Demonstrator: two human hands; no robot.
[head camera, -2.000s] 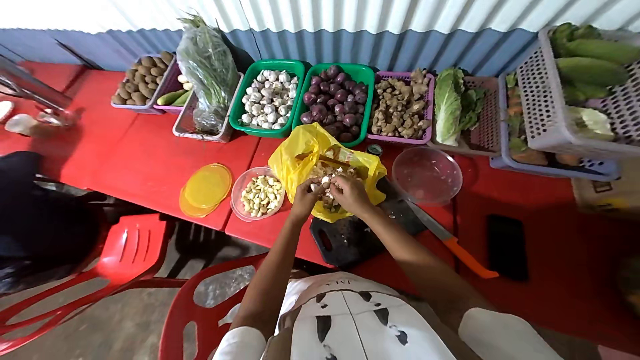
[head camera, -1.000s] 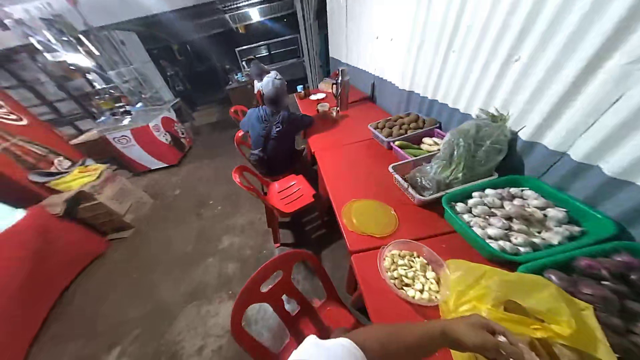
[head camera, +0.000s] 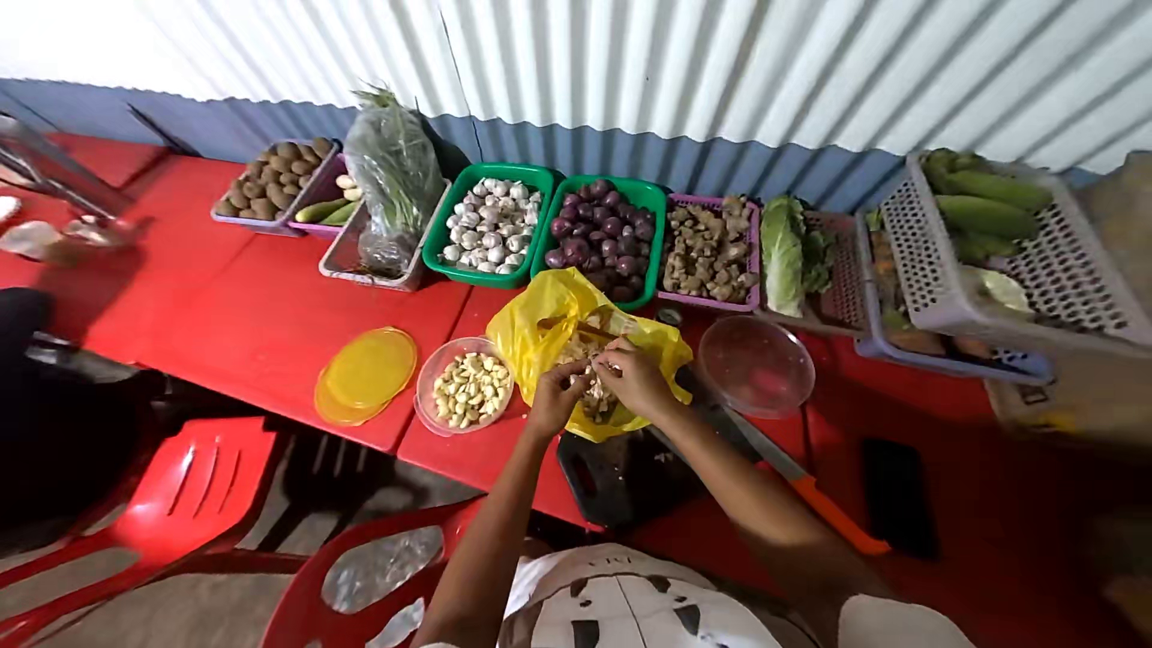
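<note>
Both hands meet over an open yellow plastic bag (head camera: 526, 328) that holds garlic skins and pieces. My left hand (head camera: 558, 396) and my right hand (head camera: 634, 378) pinch a small pale piece, seemingly a garlic clove (head camera: 591, 367), between their fingertips. Left of the bag, a clear round tub (head camera: 427, 405) contains peeled garlic cloves (head camera: 470, 389). Beside it lie yellow round lids (head camera: 367, 373). A black cutting board (head camera: 621, 477) is partly under the bag. To its right rests a knife with an orange handle (head camera: 837, 513), below an empty-looking clear bowl (head camera: 756, 366).
Along the corrugated wall stand green baskets of garlic bulbs (head camera: 490, 225) and red onions (head camera: 603, 234), a purple basket of ginger (head camera: 711, 247), leafy cabbage (head camera: 783, 256) and a crate of green vegetables (head camera: 1026, 243). A dark phone-like slab (head camera: 900, 495) lies right; red chairs (head camera: 193, 486) stand left.
The view swung left toward a seated person a second ago and is now back over the bag. Both hands are again together over it, much as two seconds ago.
</note>
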